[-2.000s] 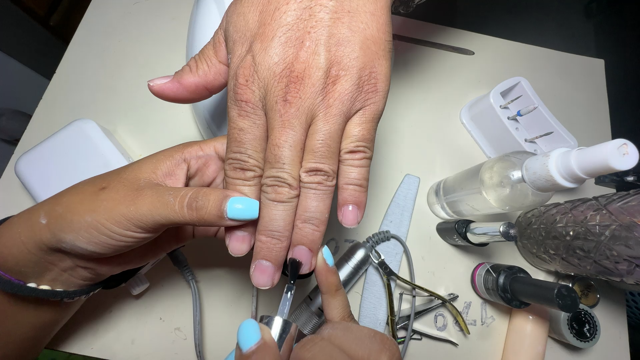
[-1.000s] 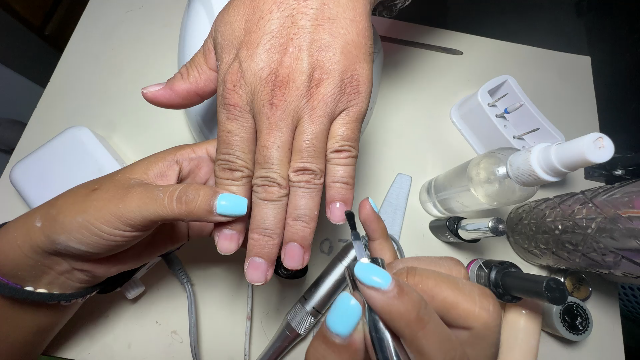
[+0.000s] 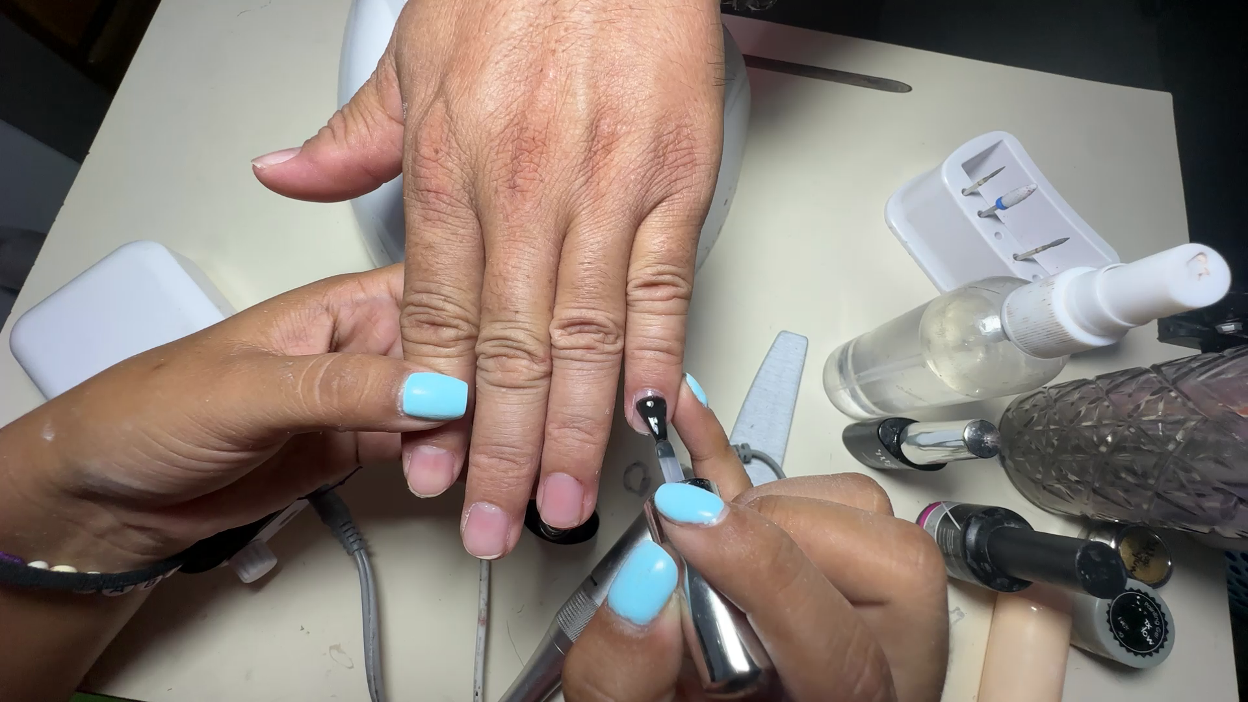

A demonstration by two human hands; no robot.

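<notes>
Another person's hand [image 3: 546, 214] lies palm down, fingers pointing toward me. My left hand [image 3: 292, 390] holds it from the side, thumb across its index finger and my other fingers partly hidden underneath. In my right hand [image 3: 780, 595] is a nail polish brush [image 3: 717, 624] with a silver cap, pinched between thumb and index finger. Its dark bristles touch the nail of the other person's little finger, and my little finger rests beside that fingertip. Beneath my right hand lies a metal nail drill handpiece [image 3: 575, 619], partly covered.
At right stand a clear spray bottle [image 3: 936, 341], a drill bit holder [image 3: 926, 219], a textured glass bottle [image 3: 1131, 439] and several polish bottles [image 3: 1024, 551]. A nail file [image 3: 775, 390] lies near my right hand. A white box [image 3: 117, 312] and a grey cable [image 3: 363, 585] are at left.
My right hand has moved the brush from the ring fingernail to the little fingernail, where its bristles now rest. My left hand keeps its hold on the other person's hand.
</notes>
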